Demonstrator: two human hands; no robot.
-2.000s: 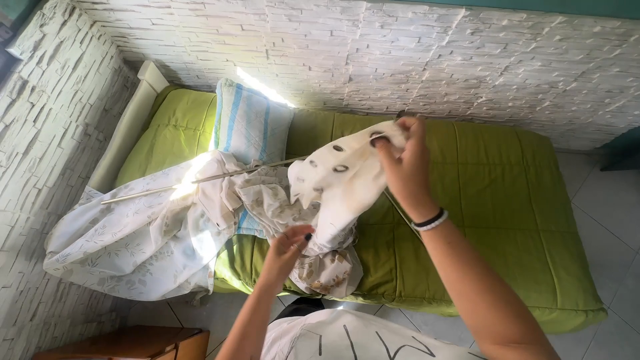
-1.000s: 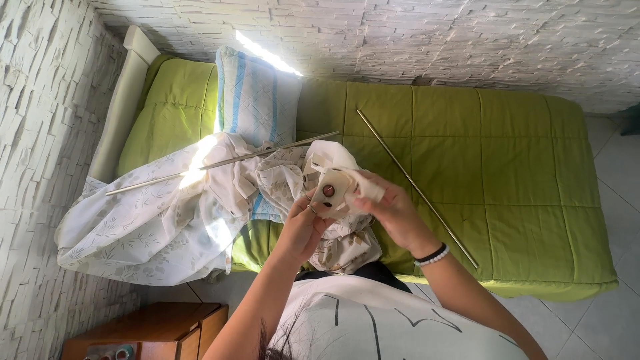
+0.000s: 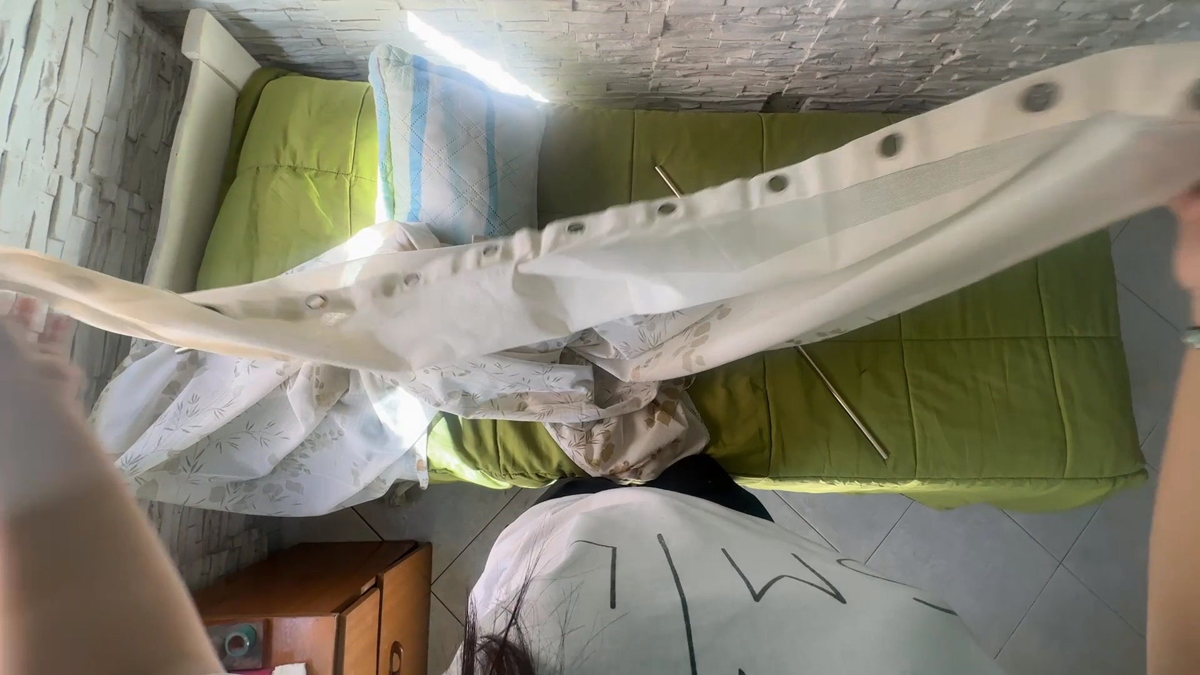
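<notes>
A cream eyelet curtain (image 3: pixel 656 272) with metal grommets along its top band is stretched across the whole head view. My left hand (image 3: pixel 37 361), blurred at the left edge, holds one end. At the right edge my right hand (image 3: pixel 1187 239), partly cut off, grips the other end. The curtain's leaf-patterned fabric (image 3: pixel 272 431) lies bunched over the bed and hangs off its near side. A thin metal curtain rod (image 3: pixel 844 403) rests on the bed, its middle hidden behind the raised band.
The bed carries a green quilt (image 3: pixel 984 394) and a striped pillow (image 3: pixel 459 150) near the white headboard (image 3: pixel 197 159). Textured stone-look walls (image 3: pixel 712 47) stand behind and at left. A wooden cabinet (image 3: pixel 309 581) is at the lower left, on the tiled floor (image 3: pixel 872 525).
My hands have moved far apart to opposite sides. The curtain's eyelet band, gathered between them one second ago, is now spread out across the view.
</notes>
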